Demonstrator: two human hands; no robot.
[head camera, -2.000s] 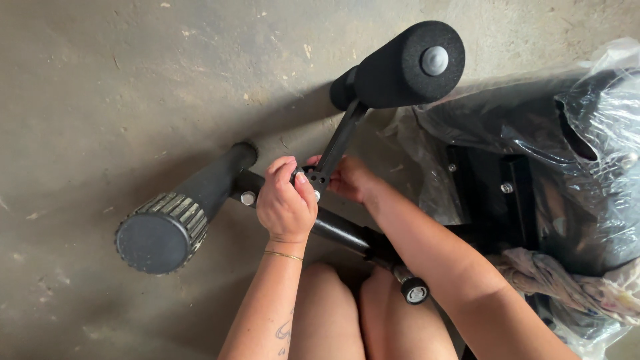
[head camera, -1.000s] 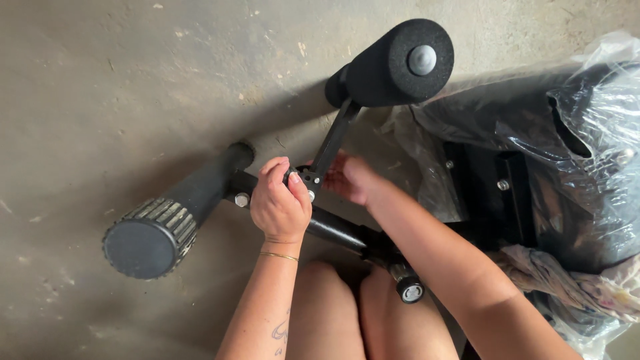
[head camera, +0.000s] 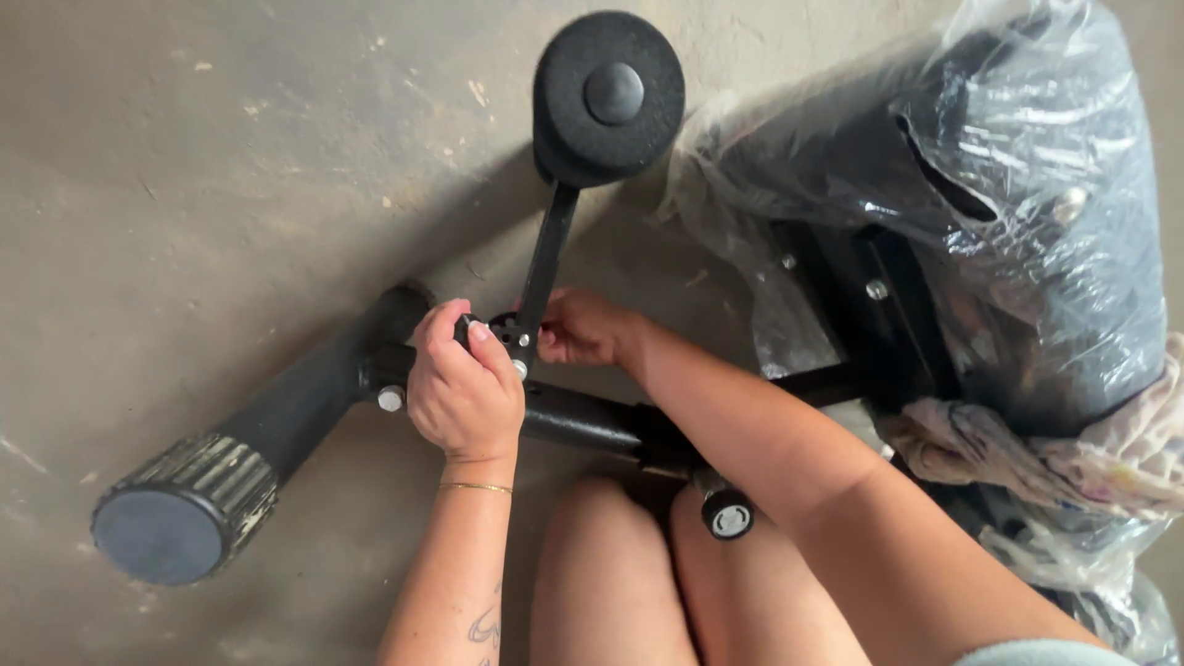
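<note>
The black metal frame tube (head camera: 583, 418) of what looks like exercise equipment runs across in front of my knees. My left hand (head camera: 465, 375) is closed around a small black knob (head camera: 465, 329) beside a round bracket with holes (head camera: 505, 327). From that bracket a flat black arm (head camera: 548, 264) rises to a foam roller (head camera: 610, 97) with a domed end cap. Behind the arm's lower end is my right hand (head camera: 587, 327), its fingers curled and partly hidden; whether it grips anything does not show. A hex bolt (head camera: 390, 399) sits left of my left hand.
A thick black foot tube (head camera: 319, 407) with a ribbed end cap (head camera: 190, 509) lies at left on the concrete floor (head camera: 231, 185). At right stands a black padded part in clear plastic (head camera: 1036, 185), with a stained cloth (head camera: 1008, 444) below. Another round knob (head camera: 727, 514) projects near my knees.
The flat arm with its foam roller has swung left and stands more upright than before. Both hands remain near the bracket.
</note>
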